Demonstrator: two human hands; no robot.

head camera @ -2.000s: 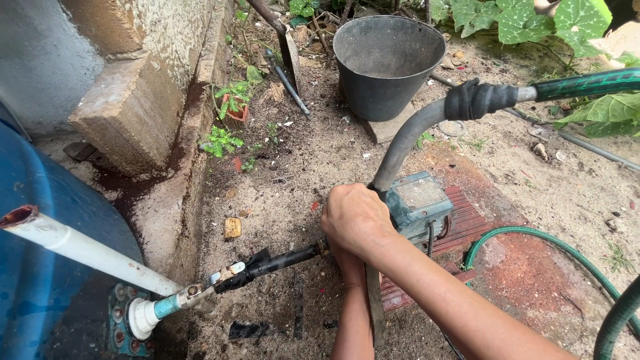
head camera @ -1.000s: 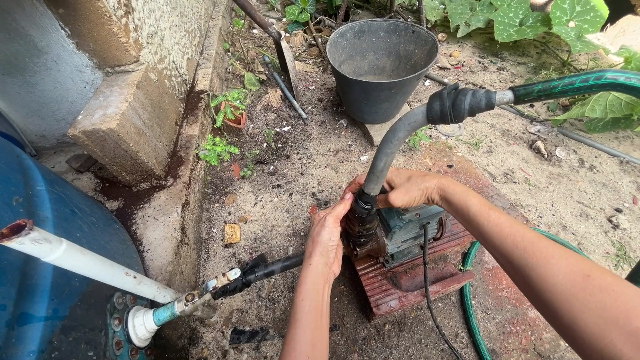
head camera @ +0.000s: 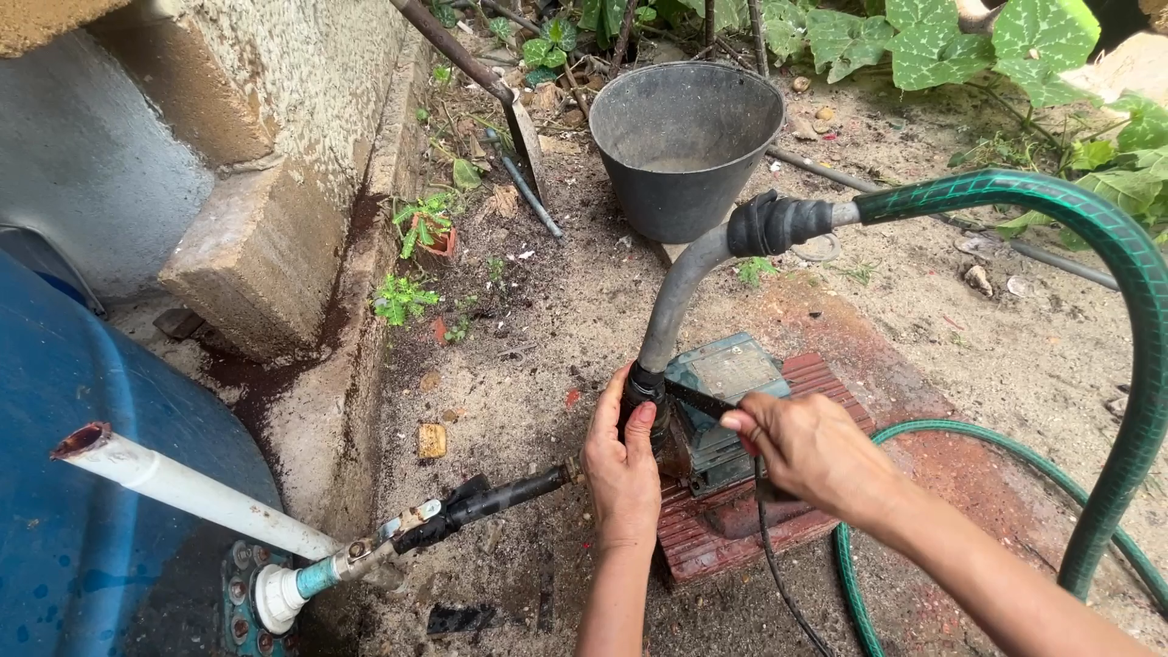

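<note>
My left hand [head camera: 625, 456] is wrapped around the black-taped joint [head camera: 646, 387] at the foot of a grey curved pipe [head camera: 680, 292]. In my right hand [head camera: 808, 443] is one end of a dark flat strip [head camera: 698, 398], which runs taut from the joint; whether it is tape or rubber I cannot tell. Just behind the joint, an electric water pump [head camera: 730, 374] with a blue-green housing sits on a ribbed red clay block [head camera: 684, 538]. The pipe's upper end joins a green hose [head camera: 995, 187] through a black-wrapped coupling [head camera: 776, 224].
A black rubber bucket [head camera: 684, 192] stands behind the pump. At the left, a blue tank [head camera: 119, 438] carries a white flange [head camera: 276, 598], with a black-wrapped pipe [head camera: 511, 491] leading to the pump. A black cable [head camera: 776, 566] lies by the block. A shovel [head camera: 525, 146] leans near the wall.
My right hand has moved off the joint to the right, and the dark strip now shows stretched between them. My left hand remains at the joint.
</note>
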